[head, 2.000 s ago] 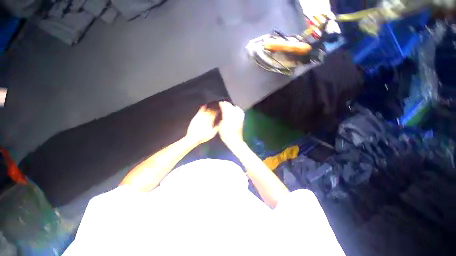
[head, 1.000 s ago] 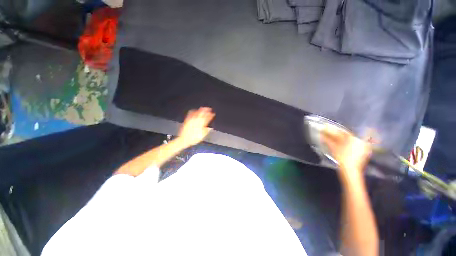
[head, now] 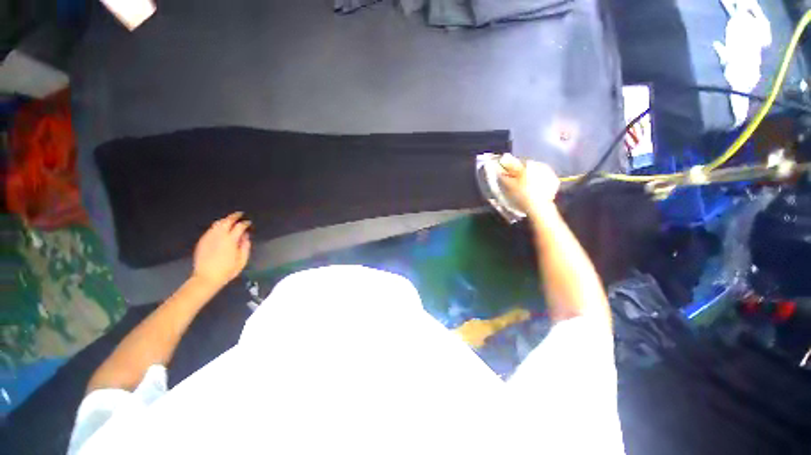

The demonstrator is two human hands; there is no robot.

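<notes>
The black trousers (head: 302, 178) lie lengthwise on the grey table cover (head: 356, 80), with the wider end at the left and the narrow hem end at the right. My right hand (head: 532, 184) is closed on the steam iron (head: 494, 186); the iron's silver body shows at the hand's left, on the hem end. The hand covers the handle. My left hand (head: 222, 249) is at the near edge of the trousers towards the left, fingertips at the cloth, fingers slightly apart and holding nothing that I can see.
A yellow hose (head: 763, 111) and a black cable (head: 614, 147) run right from the iron. A white card (head: 637, 126) is at the table's right end. Grey garments (head: 498, 11) lie at the far edge. A red bag (head: 43, 160) is at the left, a blue crate (head: 698, 204) at the right.
Since two seconds ago, my right hand has left the hem and taken hold of the iron. In the last second, my left hand has moved left along the near edge; the iron remains at the hem end.
</notes>
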